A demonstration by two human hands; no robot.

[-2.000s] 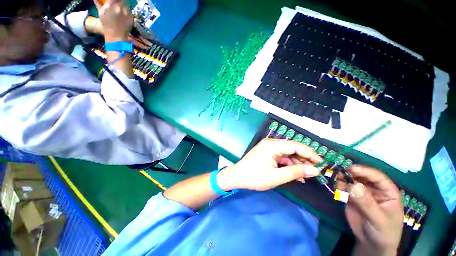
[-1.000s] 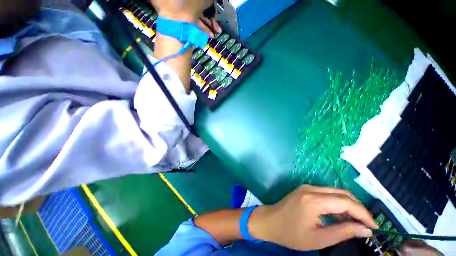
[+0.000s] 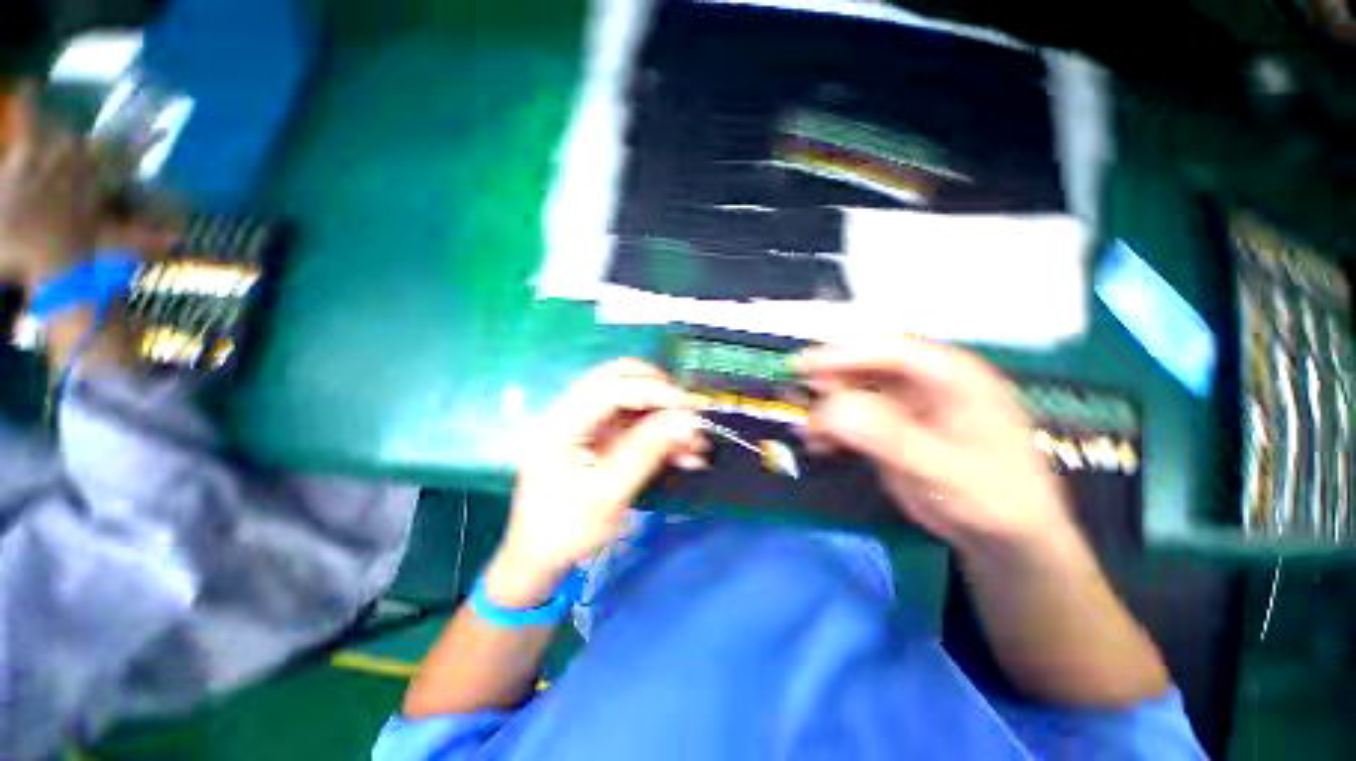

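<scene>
The frame is blurred. My left hand (image 3: 595, 454), with a blue wrist strap (image 3: 518, 598), is pinched over the near edge of the black work tray (image 3: 877, 503). Lead wires run from its fingertips to a white and yellow plug (image 3: 778, 458); the small circuit board at their other end is hidden by the fingers. My right hand (image 3: 952, 446) is over the tray, its fingertips beside the row of boards (image 3: 736, 358); whether they hold anything is unclear. More boards (image 3: 1083, 405) lie in the tray right of this hand.
Black pads (image 3: 729, 134) on a white backing sheet (image 3: 967, 275) lie beyond the tray, with a row of boards (image 3: 855, 149) on them. A pale blue slip (image 3: 1154, 317) and a full tray (image 3: 1294, 387) are at right. A neighbouring worker's sleeve (image 3: 179, 520) and tray (image 3: 201, 290) are at left.
The view has swung right, back to the work tray. Both hands now show in full near the middle; the right hand was mostly cut off. The long green strip no longer shows clearly.
</scene>
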